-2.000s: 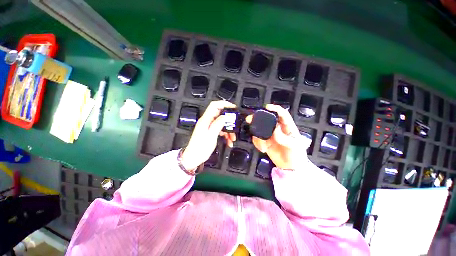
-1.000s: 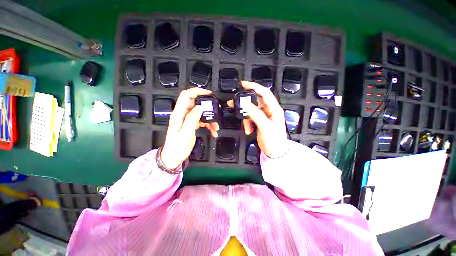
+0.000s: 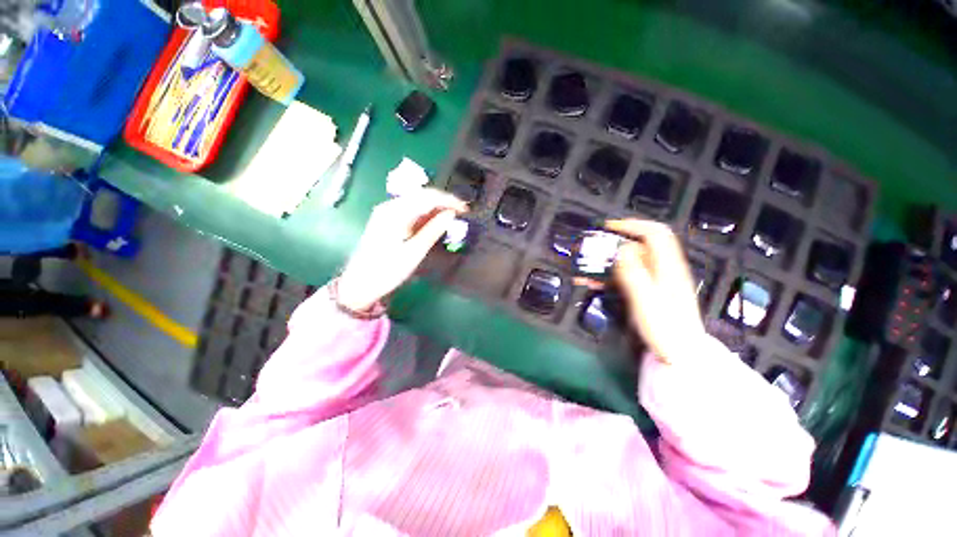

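A dark grey foam tray [image 3: 855,199] holds black smartwatch bodies [image 3: 548,152] in many of its square pockets. My left hand [image 3: 394,250] is over the tray's left edge, its fingertips pinching a small dark smartwatch body [image 3: 456,233] with a white and greenish patch; most of it is hidden by the fingers. My right hand [image 3: 656,283] is over the middle of the tray and holds another smartwatch body [image 3: 599,252] with a white label face up. Its dark edges are blurred. A pocket right beside my left hand is bare.
Left of the tray lie a single smartwatch body [image 3: 416,110], crumpled white paper [image 3: 406,177], a pen [image 3: 352,157], label sheets [image 3: 285,159] and a red tray [image 3: 226,128] with a bottle [image 3: 257,61]. A metal post [image 3: 399,37] stands behind. At right are a black box [image 3: 911,299] and a clipboard [image 3: 908,488].
The view has shifted left and tilted. My hands have moved apart, the left towards the tray's left edge and the crumpled paper, each still with a unit.
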